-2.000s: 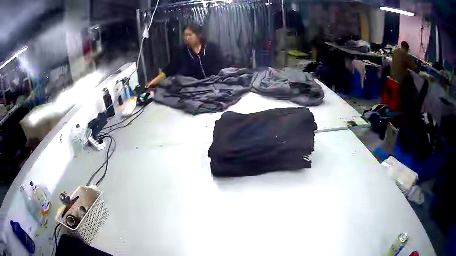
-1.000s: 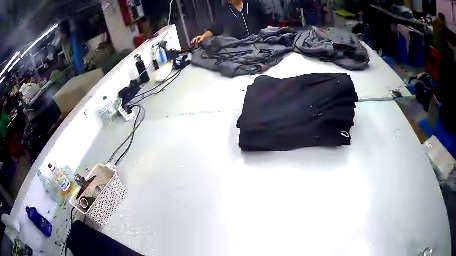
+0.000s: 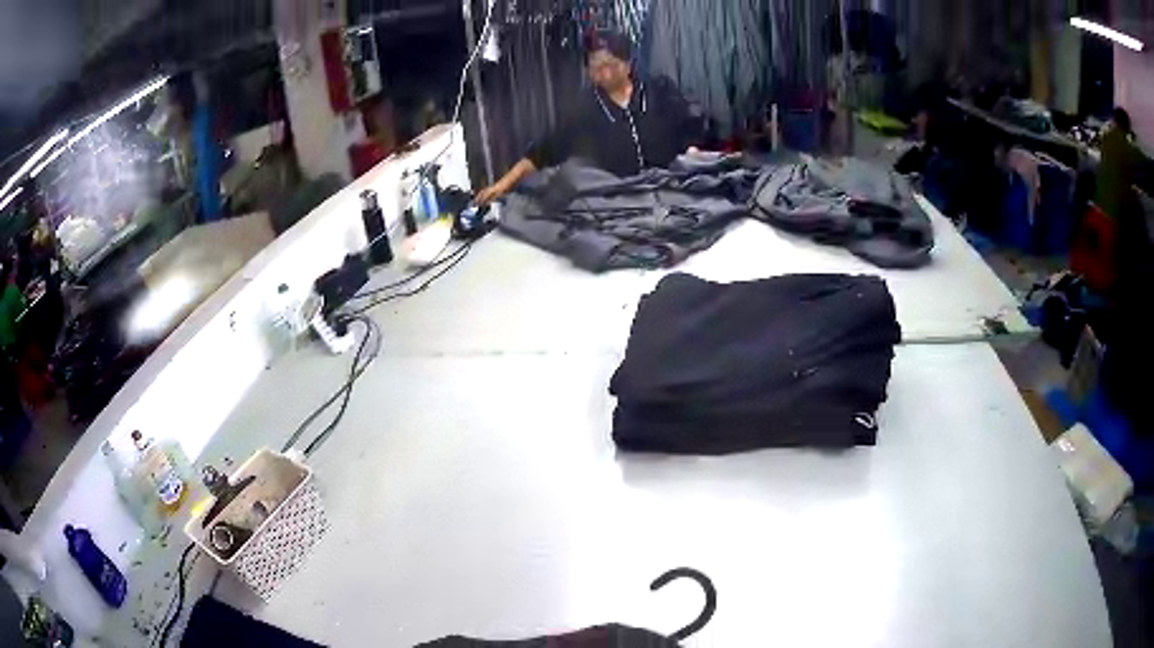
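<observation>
A garment hanger (image 3: 696, 601) shows its dark curved hook at the bottom edge, right of centre. Below it is the top of a dark garment with a dark red part (image 3: 570, 637), mostly cut off by the frame's edge. Another dark piece of cloth (image 3: 247, 627) lies at the bottom left, also cut off. A folded black garment stack (image 3: 757, 361) with a small white mark at its lower right corner lies mid-table. Neither of my hands is in view.
A white perforated basket (image 3: 289, 547), a purple-blue bottle (image 3: 95, 565) and clear bottles (image 3: 162, 475) stand on the left of the white table (image 3: 481, 487). Black cables (image 3: 348, 395) loop there. At the far end a person (image 3: 620, 120) stands behind crumpled grey garments (image 3: 620, 215).
The hanger hook and the dark garment under it have come into view at the bottom edge. The view has shifted, so the stack now sits further right than two seconds ago.
</observation>
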